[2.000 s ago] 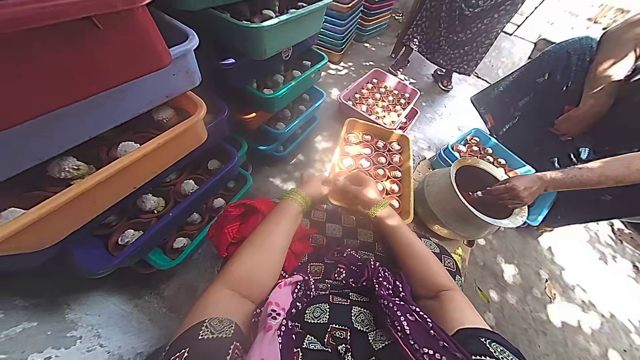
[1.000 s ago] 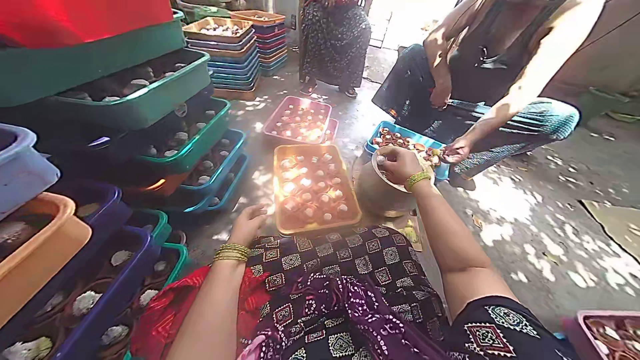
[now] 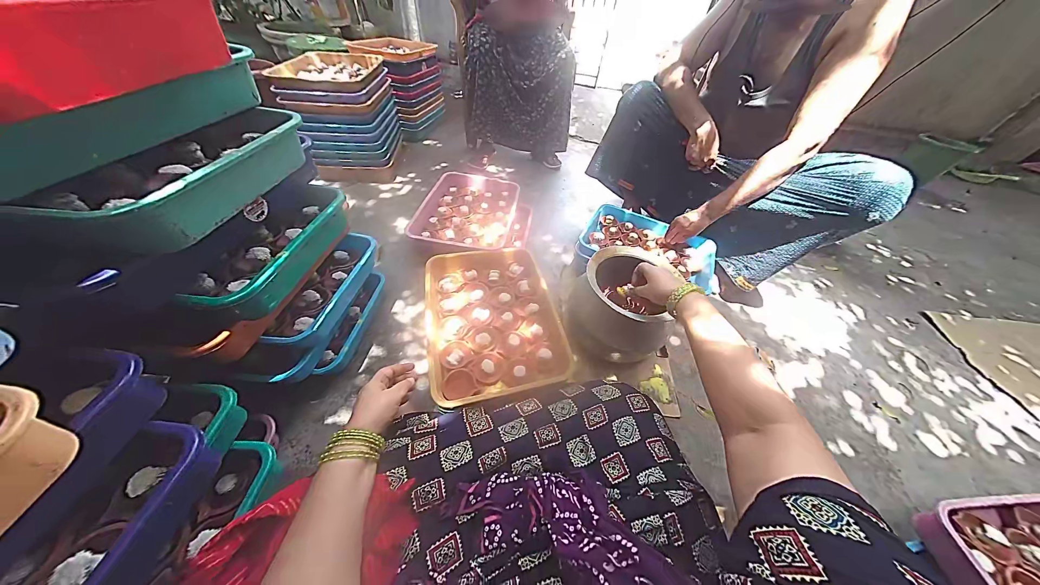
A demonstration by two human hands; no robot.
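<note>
My right hand [image 3: 655, 286] reaches into the mouth of a metal pot [image 3: 611, 331], over its reddish-brown contents; its fingertips are partly hidden, so whether it grips anything does not show. Left of the pot lies a yellow-orange plastic tray [image 3: 435, 357] with rows of small clay cups, nearly all with a white lump inside. My left hand [image 3: 387, 395] is beside the tray's near left corner, palm up, fingers apart and holding nothing. Behind that tray sits a pink tray [image 3: 416, 221] of similar cups. A blue tray [image 3: 705, 264] of cups is just behind the pot.
Stacked trays [image 3: 323, 203] of larger cups rise close on my left. More tray stacks [image 3: 349, 130] stand at the back. A seated person's hand [image 3: 691, 226] touches the blue tray, and another person stands behind. A pink tray [image 3: 949, 528] is at the lower right.
My two hands were together over the yellow-orange tray two seconds ago; my right is now in the pot and my left beside the tray. The seated person's hand has left the pot for the blue tray.
</note>
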